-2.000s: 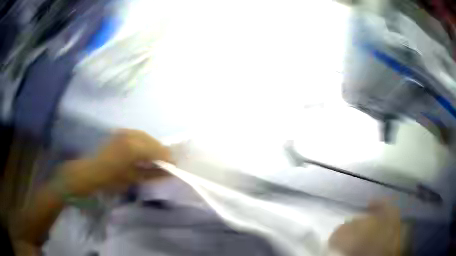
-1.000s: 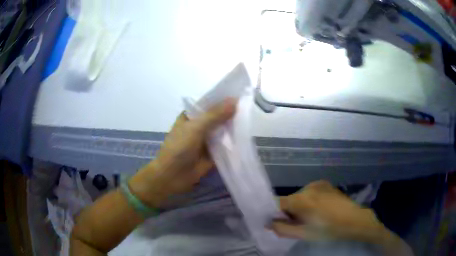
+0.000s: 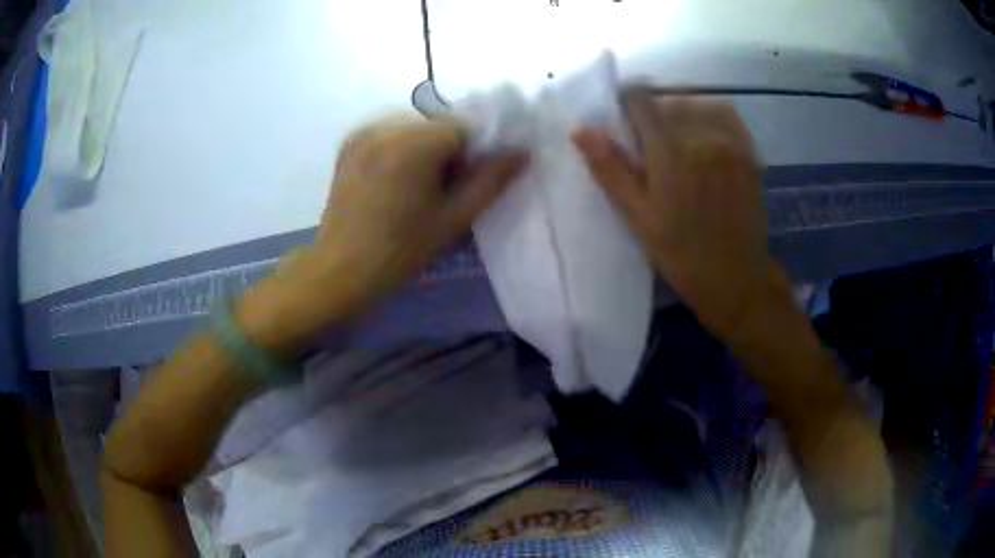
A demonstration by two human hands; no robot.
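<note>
A white fabric piece [image 3: 562, 262] hangs from both hands over the table's front edge, its two lower ends pointed and side by side with a line between them. My left hand [image 3: 409, 191] pinches its upper left part, and my right hand [image 3: 682, 180] holds its upper right part; both are blurred. The top of the piece reaches onto the white table. White fabric pieces [image 3: 382, 480] lie in a loose heap on the lap, below the left forearm.
White strips [image 3: 82, 104] lie at the table's far left. The grey ruler-marked edge [image 3: 164, 305] crosses in front. A slim red-and-dark tool [image 3: 911, 96] lies at the right. A grey rounded tab [image 3: 428, 98] sits at the bed outline's corner. A checked apron [image 3: 655, 523] covers the lap.
The view has shifted, and the machine head has left the picture. My right hand has moved up from the piece's lower end to its top, beside my left hand; the piece now hangs down.
</note>
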